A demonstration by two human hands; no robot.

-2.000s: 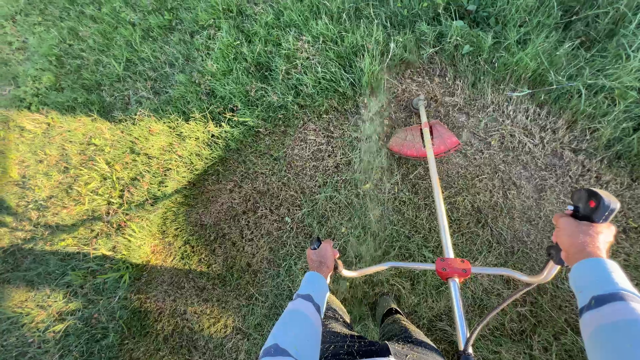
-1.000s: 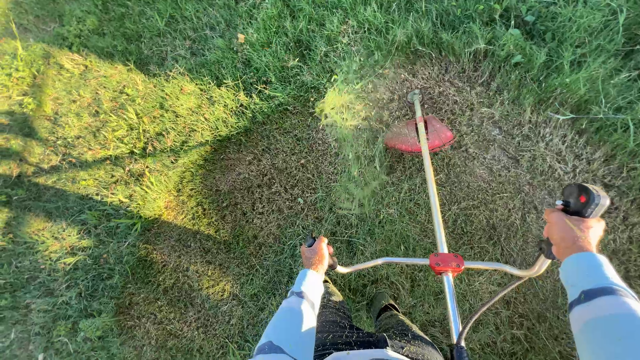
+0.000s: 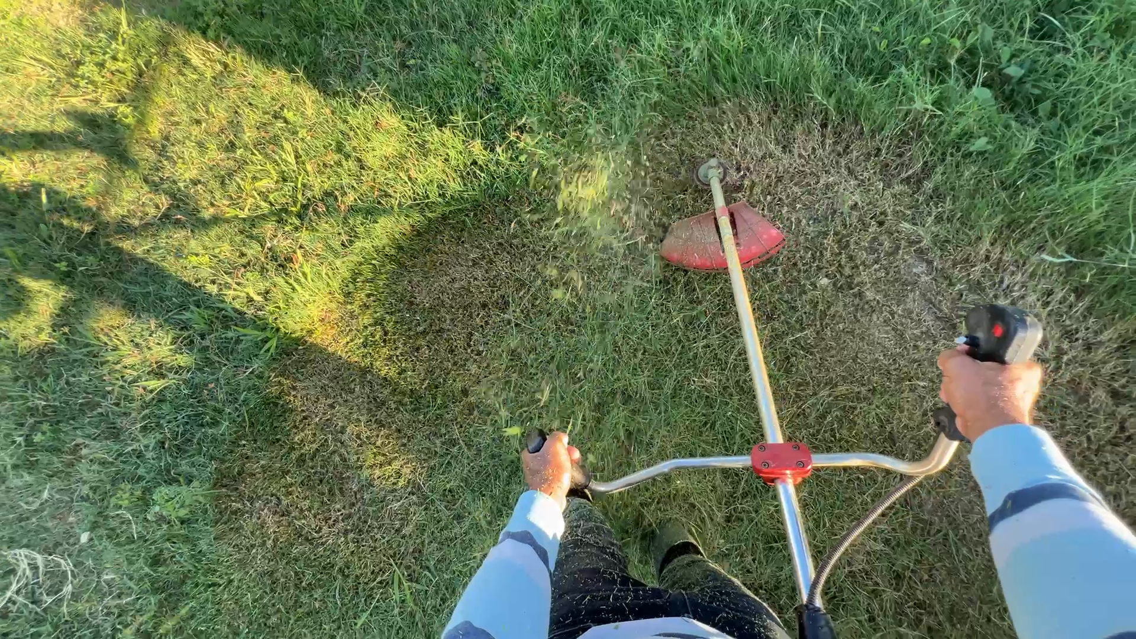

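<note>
My left hand [image 3: 549,466] is closed around the black left grip of a brush cutter's handlebar [image 3: 683,465]. On the right, my right hand [image 3: 990,390] grips the other handle, below its black control housing [image 3: 1003,334] with a red button. A red clamp [image 3: 782,462] joins the handlebar to the metal shaft [image 3: 753,346]. The shaft runs forward to a red guard [image 3: 723,238] and a cutting head [image 3: 711,171] close to the ground. Grass clippings [image 3: 590,200] fly to the left of the head. The cutting line or blade itself cannot be made out.
Taller green grass [image 3: 994,80] stands ahead and at the right. Short, brownish cut grass [image 3: 852,240] surrounds the cutting head. Pale dry strands [image 3: 35,577] lie at the lower left. My boot [image 3: 674,541] is behind the handlebar, and a cable sheath [image 3: 856,532] hangs beside the shaft.
Both hands keep their hold on the handlebar. Flying clippings beside the cutting head have changed shape and spread. The view has shifted somewhat, showing more sunlit grass at the upper left.
</note>
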